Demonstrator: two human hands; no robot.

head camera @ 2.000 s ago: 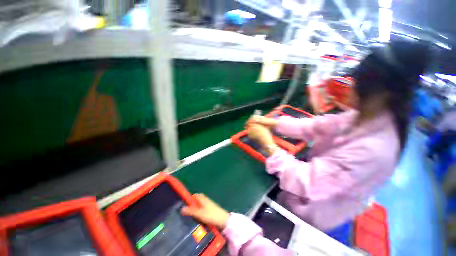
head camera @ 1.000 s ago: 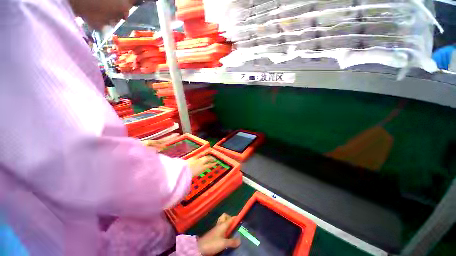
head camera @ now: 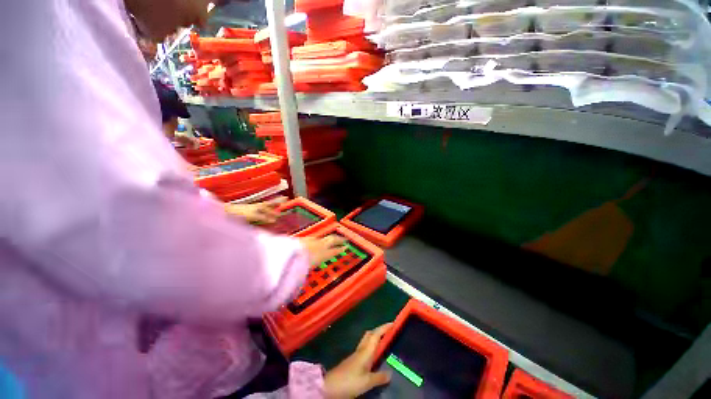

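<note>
A tablet [head camera: 448, 360] in a red-orange frame lies at the bottom centre, cut off by the picture's lower edge. Its screen is dark with a slanted green bar. My left hand [head camera: 360, 369], bare with a pink cuff, grips the left side of this frame, fingers at the edge and over the screen's border. The corner of a second red-orange frame [head camera: 536, 386] shows to its right at the bottom edge. My right hand is out of the picture.
A neighbour in a pink smock [head camera: 195, 226] fills the left, hands on tablets with red and green grids. Another framed tablet [head camera: 383, 216] lies on the dark ledge [head camera: 483, 288]. Red frames [head camera: 331, 66] and wrapped trays [head camera: 538, 47] are stacked on the shelf [head camera: 530, 121].
The view has swung from the right-hand neighbour to the left-hand one. My right hand, earlier at a tablet's right side, has left the picture. The second frame's corner has come into view.
</note>
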